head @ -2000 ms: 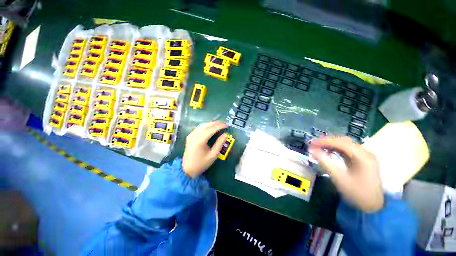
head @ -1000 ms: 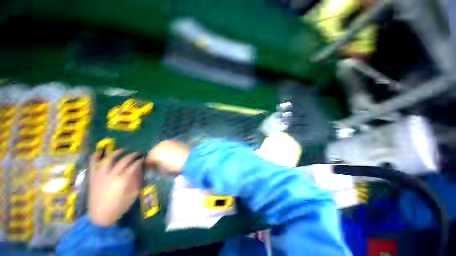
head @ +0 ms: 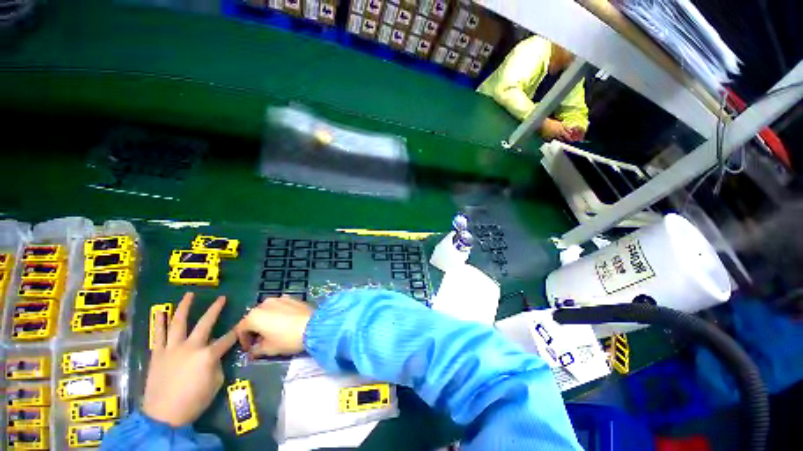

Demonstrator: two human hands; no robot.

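Observation:
My left hand is spread palm down on the green bench, left of the film sheet. It partly covers a yellow housing. My right hand has curled fingers beside my left index fingertip, at the lower left of the clear film sheet with black frames. Whether it pinches something small is hidden. A yellow housing with a dark window lies on the folded white paper. Another housing lies left of the paper. Several more housings lie above my left hand.
A translucent tray of yellow housings is at left. A whitish metal-topped bottle, a pale sheet, a white box, a white cylinder and black hose are at right. A person in yellow sits across the bench.
The view has swung right and up. My right hand has moved left from above the white paper to beside my left hand. My left hand has left the loose housing and spread its fingers.

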